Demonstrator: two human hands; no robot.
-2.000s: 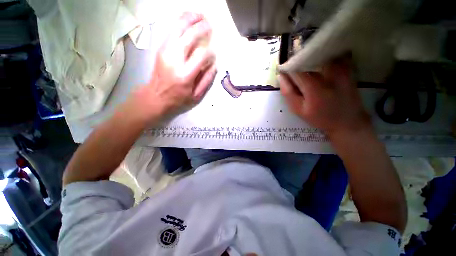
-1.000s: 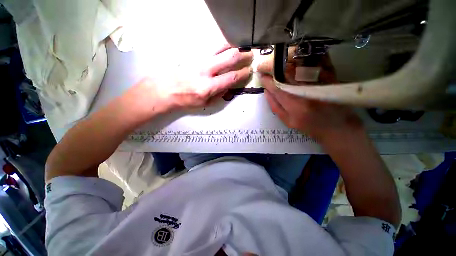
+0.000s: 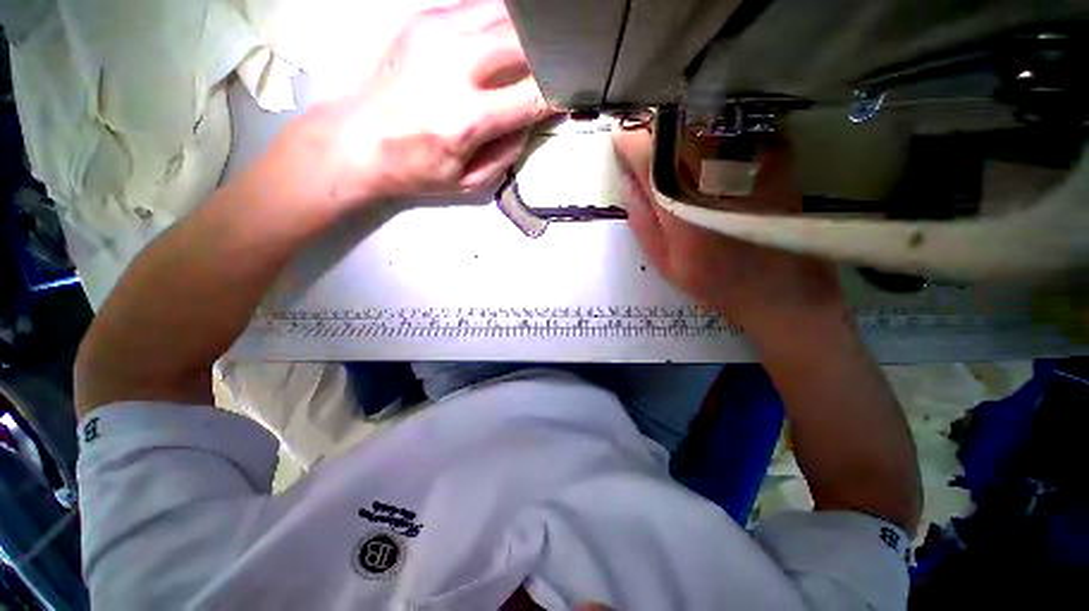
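The sewing machine head (image 3: pixel 597 48) fills the top right of the view. My left hand (image 3: pixel 460 107) lies left of the needle area, fingers bent and pointing towards it; glare washes out what lies under it. My right hand (image 3: pixel 681 227) is right of the needle area, partly hidden behind the pale curved machine edge, with fingertips near the presser foot. The needle plate (image 3: pixel 579 173) shows between my hands with a dark edge. I cannot tell whether either hand holds cloth.
Cream cloth (image 3: pixel 114 131) is heaped at the table's left. A printed ruler (image 3: pixel 502 322) runs along the near table edge. More cream cloth (image 3: pixel 281 412) hangs below the edge at left. Dark handles (image 3: pixel 896 281) show partly at right.
My left hand has moved from beside the needle area up and left, uncovering the plate. My right hand stays near the needle. The machine fills more of the view than two seconds ago.
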